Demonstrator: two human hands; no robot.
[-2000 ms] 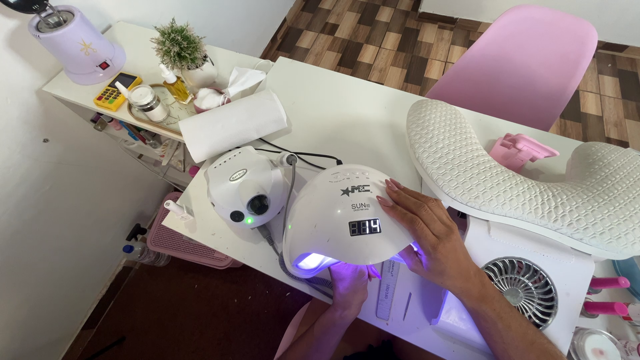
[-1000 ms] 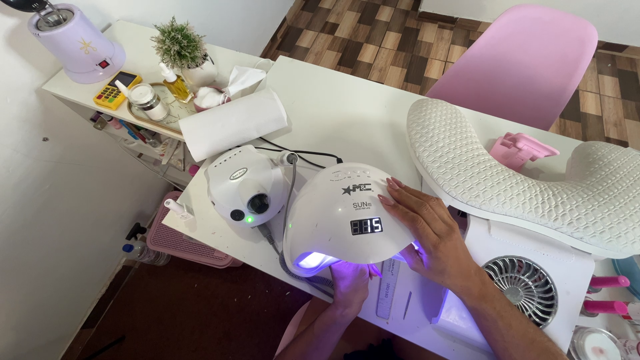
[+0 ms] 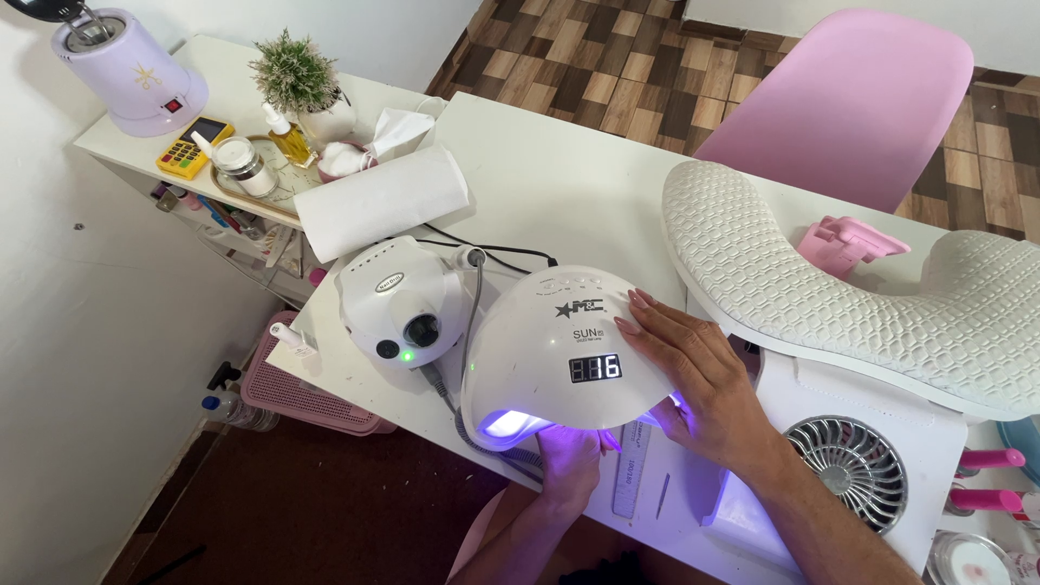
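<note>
A white dome-shaped UV nail lamp (image 3: 528, 357) stands on the white table, glowing violet beneath, its display lit. My right hand (image 3: 703, 374) rests on the lamp's right side, fingers spread over the shell, thumb near its lower edge. My left hand (image 3: 569, 463) is at the lamp's front opening, partly inside, bathed in violet light; its fingers are partly hidden, so what they hold, if anything, cannot be told. Left of the lamp sits a white nail drill unit (image 3: 402, 301) with a green light. A nail file (image 3: 630, 471) and a thin metal tool (image 3: 664, 496) lie between my forearms.
A textured white armrest (image 3: 731, 236) and a dust collector with a fan (image 3: 849, 471) stand at the right. Behind the drill lies a paper towel roll (image 3: 382, 199). A tray (image 3: 280, 179) holds bottles at the back left. A pink chair (image 3: 853, 106) stands beyond the table.
The number on the lamp's display has counted up from 14 through 15 to 16. Both hands have stayed in place.
</note>
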